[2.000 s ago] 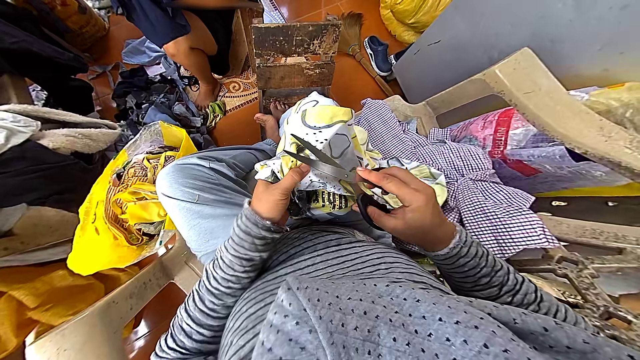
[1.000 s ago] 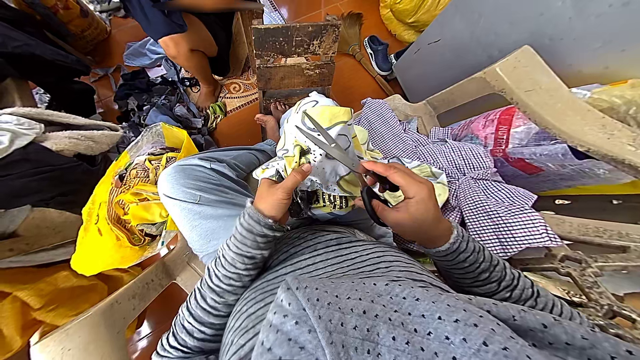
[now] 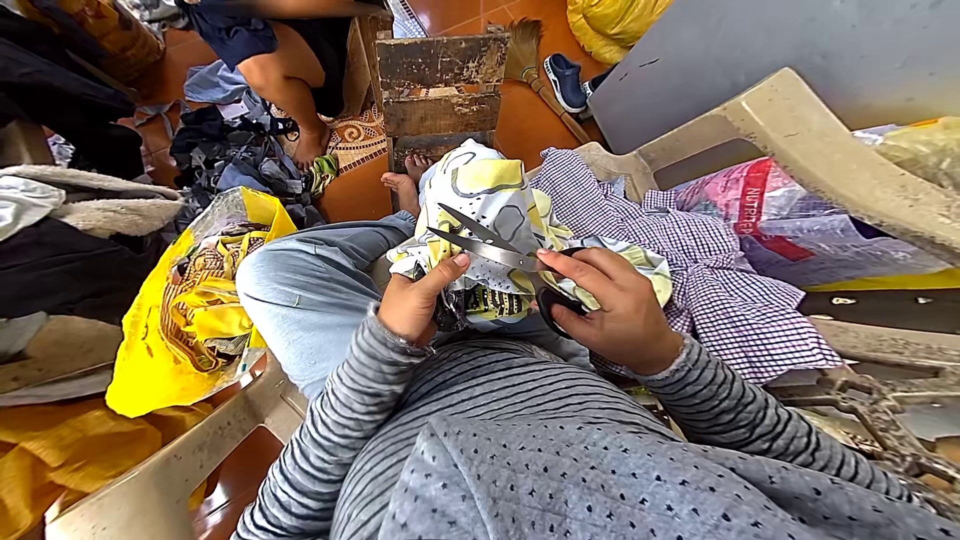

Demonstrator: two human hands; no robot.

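Black-handled scissors (image 3: 501, 253) are in my right hand (image 3: 619, 311), their blades parted and pointing left over a white fabric with yellow and grey print (image 3: 487, 184). That fabric lies bunched on my lap. My left hand (image 3: 420, 296) pinches its near left edge, thumb on top, close below the blade tips. Under the printed fabric, a black-and-yellow patterned cloth (image 3: 495, 302) shows between my hands. To the right, a checked purple-and-white cloth (image 3: 720, 300) spreads over the chair's side.
A yellow bag of cloth pieces (image 3: 150, 330) stands left of my knee. Plastic chair arms (image 3: 810, 142) flank me. Ahead are a worn wooden chair (image 3: 442, 64), a broom (image 3: 523, 49) and a blue shoe (image 3: 566, 81). Another person's leg (image 3: 289, 79) is beside dark scraps (image 3: 232, 154).
The scissor blades were parted two seconds ago, looked closer together one second ago, and are parted again, now pointing more to the left. My left hand stays at the fabric's edge.
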